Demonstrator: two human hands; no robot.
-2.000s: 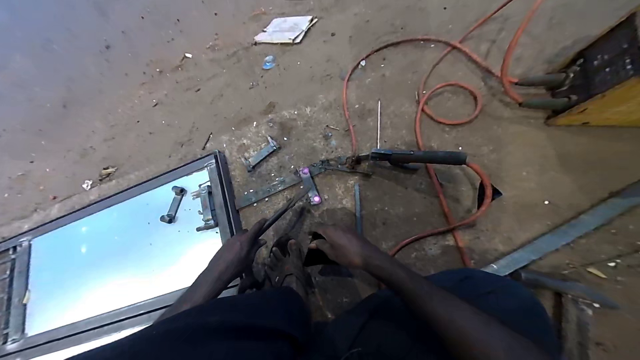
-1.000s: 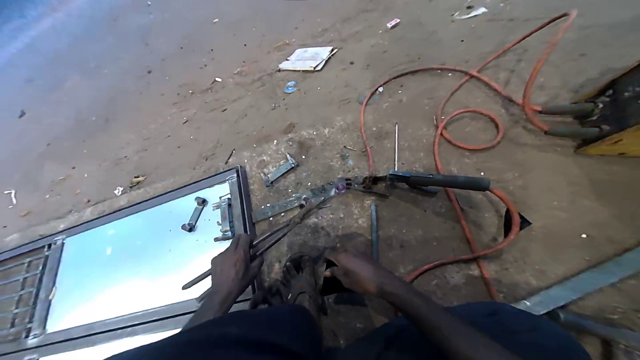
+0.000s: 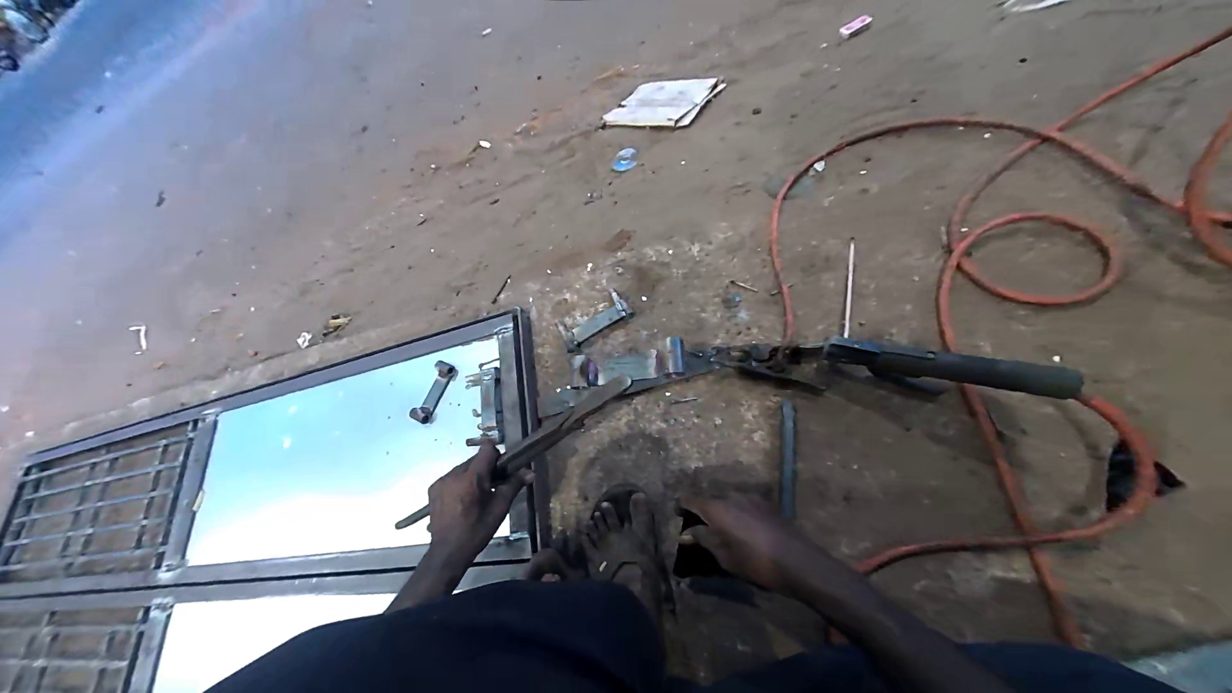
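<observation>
My left hand (image 3: 472,500) grips a long dark metal tool (image 3: 553,433) of unclear kind. The tool's far end rests at or just above a flat metal strip (image 3: 558,399). Beside that end, a short metal bracket (image 3: 630,368) with purplish heat marks lies along the strip. An electrode holder (image 3: 962,368), with a welding rod (image 3: 849,289) upright in the view near its jaw end, lies right of the bracket. My right hand (image 3: 741,539), blurred, is low beside my foot, next to a black object (image 3: 691,558); its grip is unclear.
A metal door or gate frame (image 3: 375,366) with shiny panels and bars lies at left, small brackets (image 3: 435,392) on it. Another bracket (image 3: 597,322) lies beyond its corner. Orange welding cable (image 3: 962,404) loops at right. A metal bar (image 3: 788,462) lies near my right hand.
My left hand has moved left over the frame with the tool. The bracket with purplish marks lay across the strip two seconds ago and now lies along it. The view has shifted.
</observation>
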